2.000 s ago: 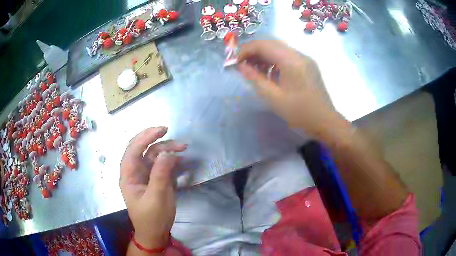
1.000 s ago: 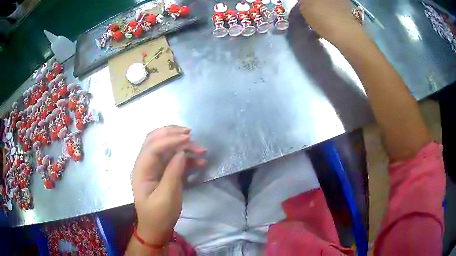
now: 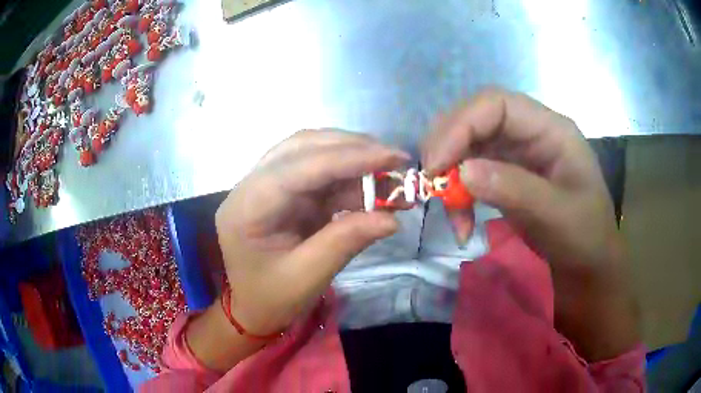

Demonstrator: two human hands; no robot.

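A red-and-white figurine lies sideways between my two hands, above my lap near the bench's front edge. Its white base disc, seen edge-on, points left and its red head points right. My left hand grips the base end between thumb and fingers. My right hand holds the red head end between thumb and forefinger. My fingertips cover parts of the figurine, and the right hand is slightly blurred.
A figurine pile spreads over the bench's left. The corner of a cardboard pad shows at the top edge. A blue crate below the bench holds small red pieces. Brown cardboard is at the right.
My right hand has come back from the far right of the bench to meet my left hand. A figurine is now held between them. The view has tilted down, and the tray has left it.
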